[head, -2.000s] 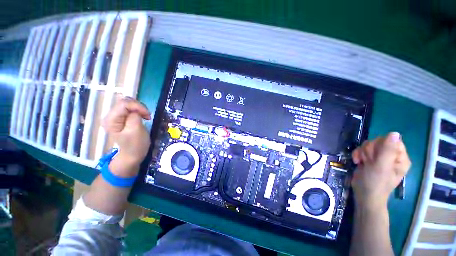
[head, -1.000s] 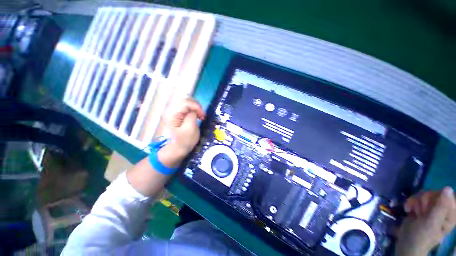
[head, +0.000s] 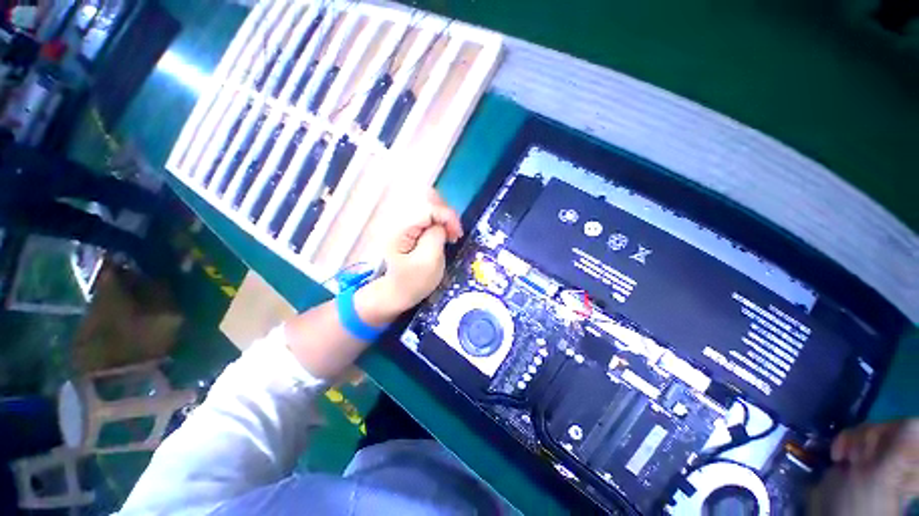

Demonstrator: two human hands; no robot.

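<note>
An open laptop base (head: 564,388) lies on the green bench with its insides showing. Its black battery (head: 665,292) fills the far side, with small red wires (head: 578,301) at its near edge. One fan (head: 478,335) is at the left and another (head: 731,499) at the right, cut by the frame. My left hand (head: 418,260), with a blue wrist band, is at the left edge of the laptop, fingers curled; whether it grips the edge is unclear. My right hand (head: 879,466) is blurred and cut off at the laptop's right edge; its fingers are hard to make out.
A pale divided tray (head: 479,76) with several black oblong parts (head: 398,116) stands left of the laptop. A ribbed rail (head: 645,136) runs along the far side. A pale wooden-looking stool (head: 121,403) and a brown carton (head: 136,312) are on the floor at the left.
The view has swung left, so the laptop and both hands sit further right and lower, and more of the floor shows. My hands stay at the laptop's two sides.
</note>
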